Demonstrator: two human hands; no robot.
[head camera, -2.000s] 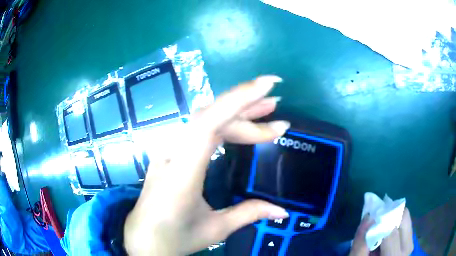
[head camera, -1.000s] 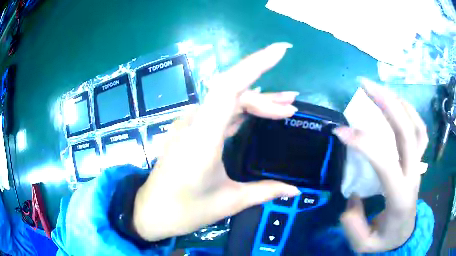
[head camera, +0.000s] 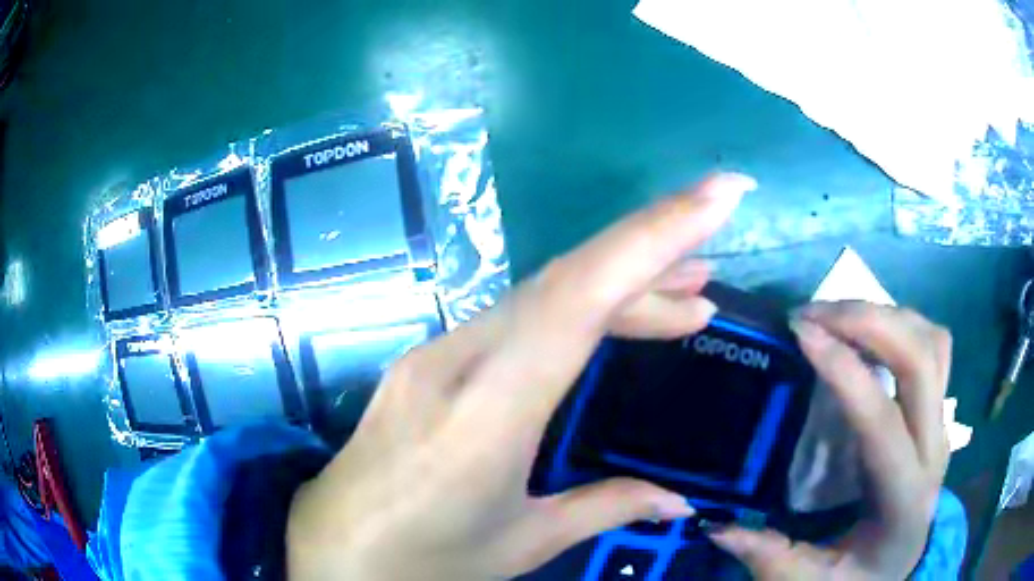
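Observation:
The screen lens (head camera: 663, 403), dark with white TOPDON lettering, is over the display of the blue-and-black tester (head camera: 621, 564). Blue border shows around and through its edges; whether it is fully seated cannot be told. My left hand (head camera: 488, 397) holds the lens, fingers at its upper edge and thumb at its lower edge. My right hand (head camera: 879, 426) pinches its right side, index finger at the top corner and thumb at the bottom corner. A white wipe (head camera: 848, 281) shows behind my right fingers, partly hidden.
A shiny film sheet (head camera: 471, 216) of black-framed lenses lies at left on the green mat (head camera: 567, 91). White sheets (head camera: 839, 68) lie at upper right beside crinkled clear plastic (head camera: 986, 204). A red clamp (head camera: 51, 477) is at lower left. A metal tool (head camera: 1015, 352) is at the right edge.
My right hand has come in from lower right, where it held the wipe, to the lens's right side. My left hand keeps hold of the lens over the tester; the view has shifted slightly.

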